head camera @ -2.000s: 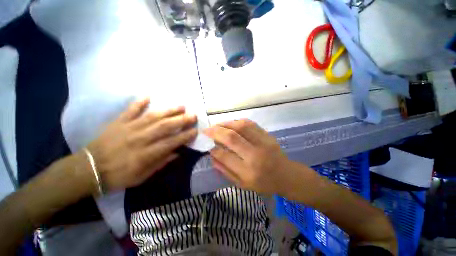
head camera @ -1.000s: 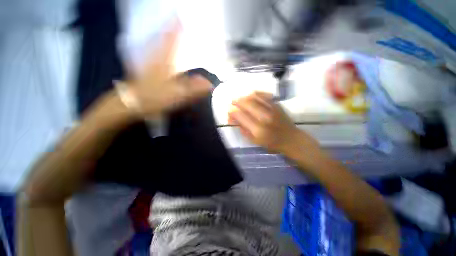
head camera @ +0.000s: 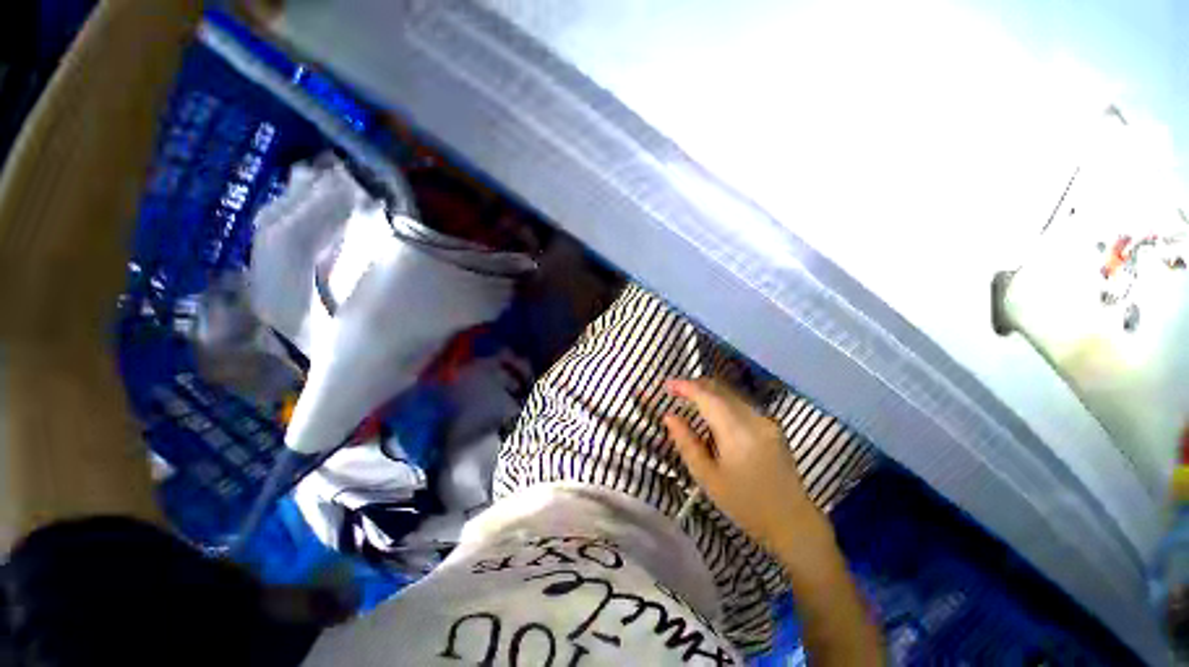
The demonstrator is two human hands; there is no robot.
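My right hand (head camera: 737,443) is in front of the striped clothing, below the table's front edge. Its fingers are apart and it holds nothing that I can see. My left forearm runs up the left side and leaves by the top edge, so my left hand is out of the picture. White sewn pieces with dark edge lines (head camera: 404,300) lie heaped below the table at left. The dark and white panels from the earlier views are not visible on the table.
The white table (head camera: 808,117) crosses the upper right, with its grey ruler-marked front edge (head camera: 678,196) running diagonally. Part of the machine bed (head camera: 1108,287) shows at far right. Blue material (head camera: 196,378) surrounds the heap. Red cloth lies among the white pieces.
The view has swung left and down. My right hand has left the table and is now over my lap. My left hand has gone out of the picture with the arm raised.
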